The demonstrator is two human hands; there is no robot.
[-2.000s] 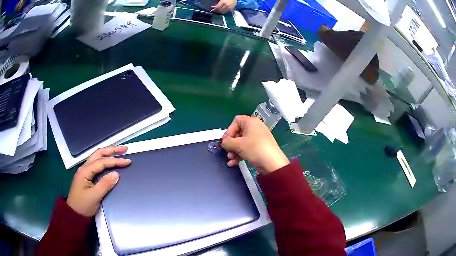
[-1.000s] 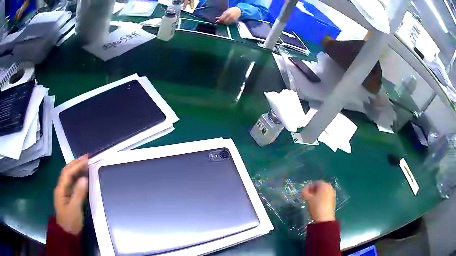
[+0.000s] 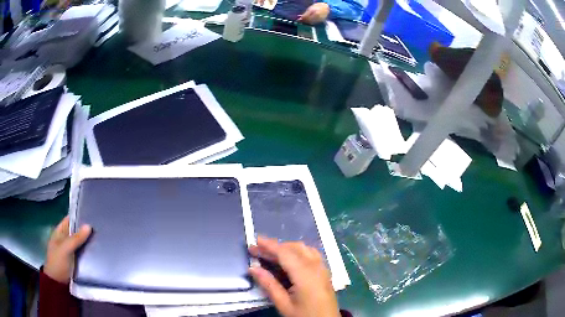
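A dark grey tablet or back housing (image 3: 158, 235) on a white sheet is held level at the front left by both hands. My left hand (image 3: 65, 247) grips its left edge, thumb on top. My right hand (image 3: 294, 275) holds its right edge between thumb and fingers. Its camera area shows at the upper right corner. A second grey tablet (image 3: 282, 213) with streaks of clear film lies on a white sheet, partly hidden under the first. Another dark tablet (image 3: 161, 127) lies on white sheets beyond.
Crumpled clear film (image 3: 399, 247) lies right of the work. A small bottle (image 3: 354, 155) and white tissues (image 3: 379, 131) stand by the metal post (image 3: 455, 99). A printed-film stack (image 3: 31, 124) is far left. A slim pale strip (image 3: 530, 226) lies far right. Another person's hand (image 3: 315, 12) shows opposite.
The front tablet and its sheet have been taken up and moved left, uncovering the film-streaked tablet. My right hand has left the clear film and taken the right edge; my left hand has gripped the left edge.
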